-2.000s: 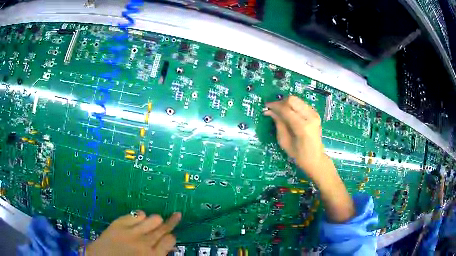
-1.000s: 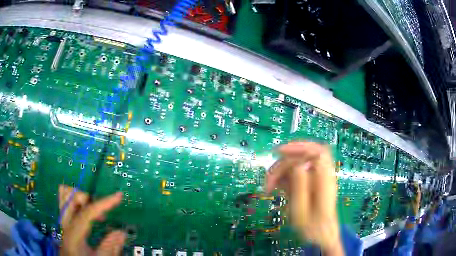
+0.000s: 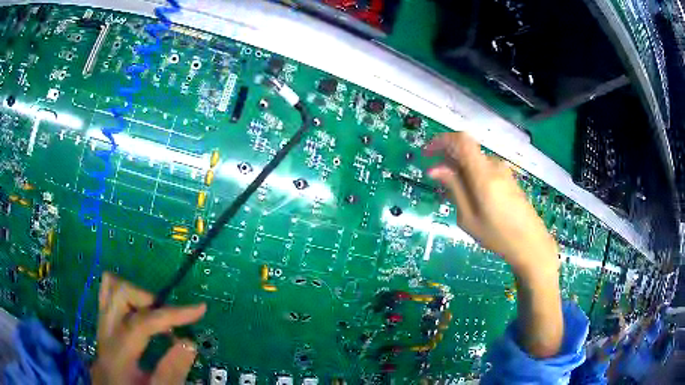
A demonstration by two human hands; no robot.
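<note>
A large green printed circuit board (image 3: 161, 263) lies flat in front of me. A black cable (image 3: 240, 199) slants across it, with a white connector (image 3: 285, 93) at its far end. My left hand (image 3: 143, 334) is at the near left, with the cable's near end between its fingers. My right hand (image 3: 492, 207) is above the board right of middle. Its thumb and forefinger are apart, and nothing shows between them. A thin dark piece (image 3: 409, 181) lies just left of its fingertips; whether it is a lead is unclear.
A blue coiled cord (image 3: 124, 105) crosses the board's left side. A pale conveyor rail (image 3: 345, 64) runs along the far edge. Beyond it are red parts (image 3: 360, 9) and dark bins (image 3: 503, 45). Another person's blue sleeve (image 3: 638, 342) shows at the right edge.
The black cable, earlier low across the board, now stretches from my left hand towards the far rail. My right hand has moved away from the board's near side since the previous frame, its fingers now apart.
</note>
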